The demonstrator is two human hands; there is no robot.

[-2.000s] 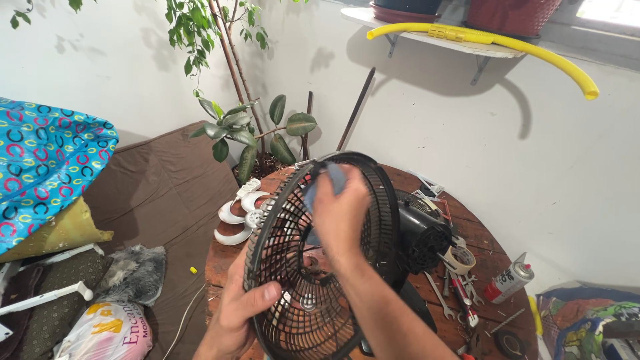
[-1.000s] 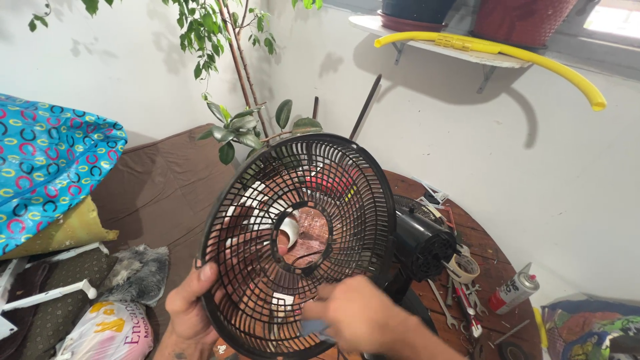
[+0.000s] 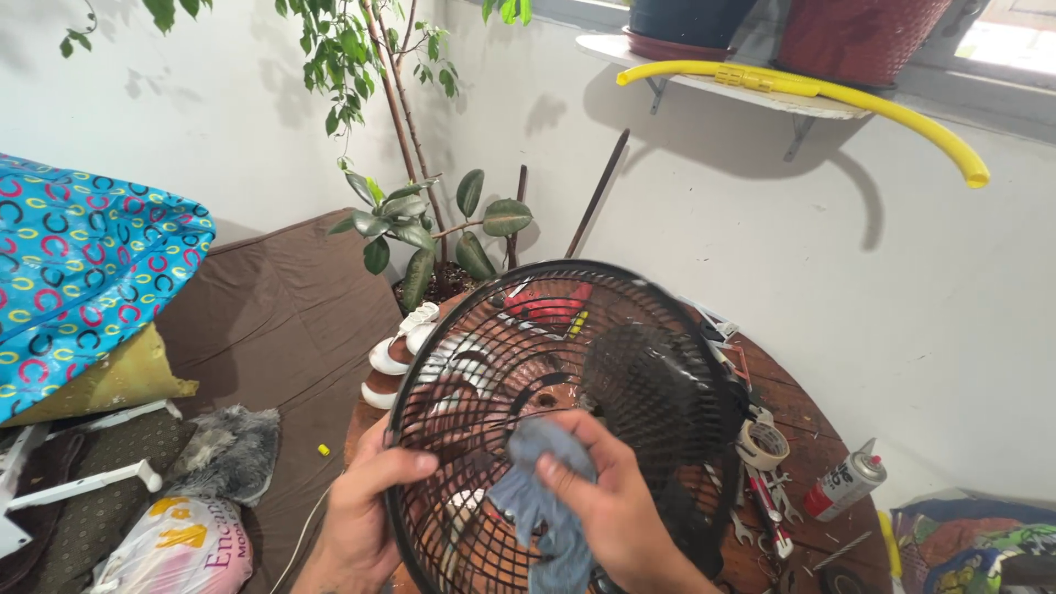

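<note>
A round black plastic fan grille (image 3: 495, 330) is held up over a round wooden table. My left hand (image 3: 367, 495) grips its left rim, thumb on the near face and fingers behind. In my right hand (image 3: 598, 495) is a bunched blue-grey cloth (image 3: 549, 462), pressed at or near the middle of the grille, with its loose end hanging down. The black fan body (image 3: 652, 388) shows through the bars on the right, partly hidden by the grille.
On the wooden table (image 3: 792, 404) lie a masking tape roll (image 3: 763, 444), wrenches (image 3: 742, 528), a spray can (image 3: 846, 480) and white curved parts (image 3: 388, 356). A potted plant (image 3: 412, 219) stands behind. A shelf (image 3: 825, 103) bears pots and a yellow tube (image 3: 907, 120).
The right hand and cloth have moved from the grille's lower edge up toward its middle. Two seconds ago the grille was turned more edge-on; now its face is toward me.
</note>
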